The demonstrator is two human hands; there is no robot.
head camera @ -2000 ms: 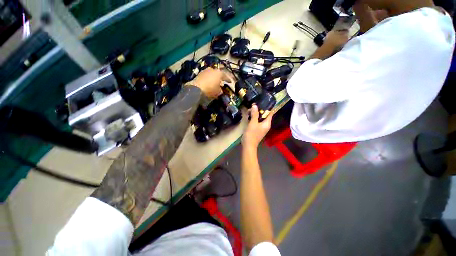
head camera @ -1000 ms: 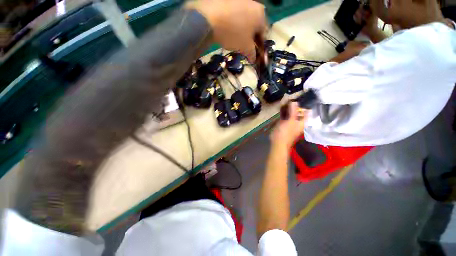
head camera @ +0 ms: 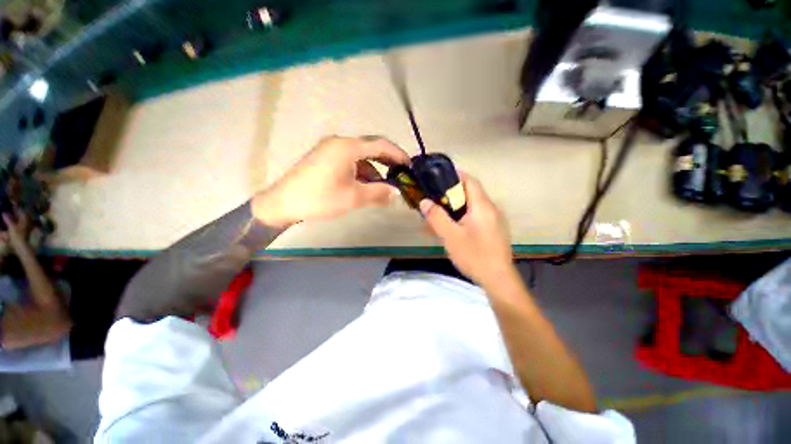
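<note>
A black corded device point(head camera: 441, 179) with a cream label is held above the bench in front of me, its thin cable running up and away. A second dark piece with yellowish parts point(head camera: 407, 184) lies against its left side; I cannot tell whether it is a separate device. My right hand point(head camera: 473, 227) grips the device from the lower right, thumb on its near side. My left hand point(head camera: 334, 184) is at the left side, fingers curled onto the dark piece. Its exact grip is partly hidden. No screws can be made out.
A silver screw feeder point(head camera: 590, 91) stands at the back right, with a blurred black object beside it. A pile of black devices point(head camera: 750, 173) lies at the far right. A black cord crosses the bench. A brown box point(head camera: 106, 143) sits far left. The green conveyor point(head camera: 330, 39) runs behind.
The view has swung left, so the feeder and pile now sit to the right. My hands have left the pile area and come together around the device over the bench.
</note>
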